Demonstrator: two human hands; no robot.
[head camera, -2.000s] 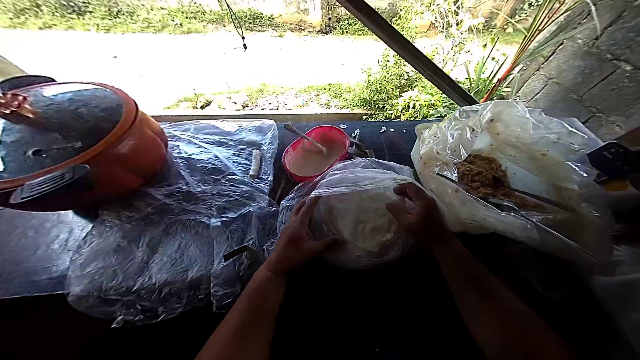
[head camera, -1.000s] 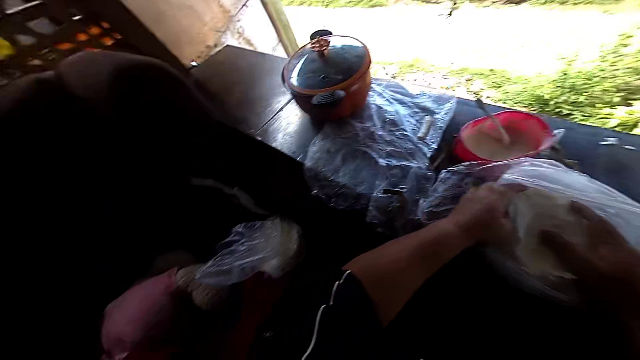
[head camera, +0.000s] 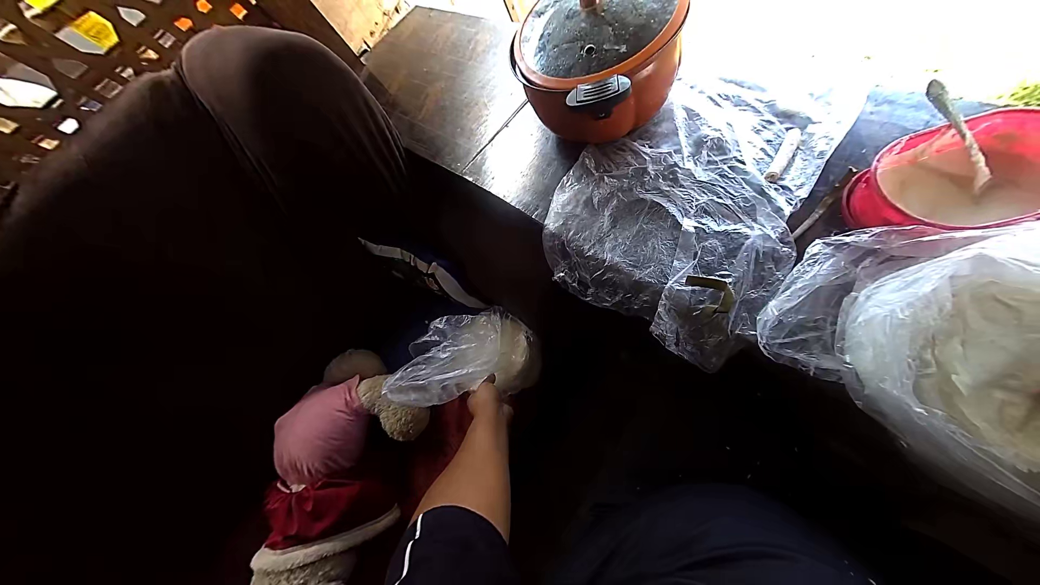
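Note:
My left hand (head camera: 489, 398) reaches down to a clear plastic bag (head camera: 451, 357) with a pale lump (head camera: 516, 355) in it, low beside the table. The fingers are at the bag's lower edge; their grip is partly hidden. My right hand is out of the frame. On the table at the right lies a larger plastic bag (head camera: 877, 325) with pale, dough-like stuff inside. Behind it, a red bowl (head camera: 863, 199) holds a whitish mixture and a coated spoon (head camera: 959, 130). A flattened clear plastic sheet (head camera: 650, 219) covers the table's middle, with a small whitish stick (head camera: 783, 155) on it.
An orange pot (head camera: 597, 97) with a glass lid stands at the table's (head camera: 455, 89) back. A plush toy (head camera: 325, 439) in pink and red is at the lower left. Dark brown cloth (head camera: 284, 114) fills the upper left, before a lattice (head camera: 81, 49).
The view has swung far to the left. My left hand has left the large bag of dough-like stuff and come down to the smaller bag. Both hands were on the large bag before.

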